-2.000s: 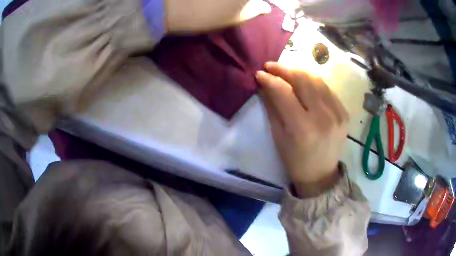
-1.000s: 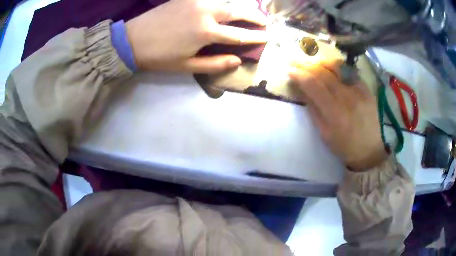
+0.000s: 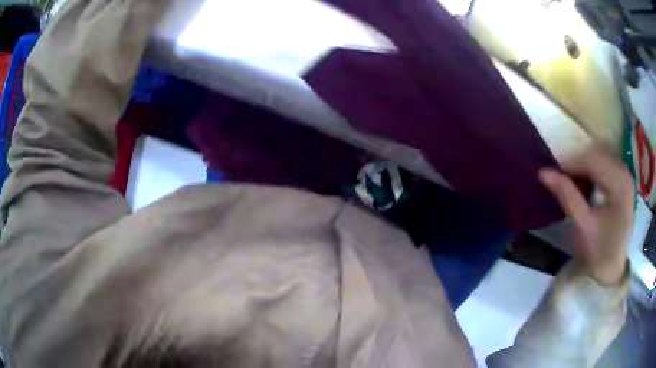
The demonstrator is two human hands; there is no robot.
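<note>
A maroon cloth panel (image 3: pixel 460 108) stretches from the top edge of the view across the white table to my right hand. My right hand (image 3: pixel 593 205) is blurred at the right, with fingers at the panel's lower right end, pinching it. My left hand is out of the picture; only its sleeve shows at the upper left. The yellowish machine bed (image 3: pixel 590 79) lies at the upper right, under bright light.
The table's front edge (image 3: pixel 288 108) runs diagonally, with more maroon cloth (image 3: pixel 266 144) below it. Red scissors handle (image 3: pixel 644 158) shows at the right edge. A blue basket (image 3: pixel 16 93) stands at far left. A white and dark patterned thing (image 3: pixel 383 185) is below the table edge.
The maroon cloth has come away from the needle area and now hangs across the table's front edge. My left hand has left the view. My right hand has moved right, and the view has shifted.
</note>
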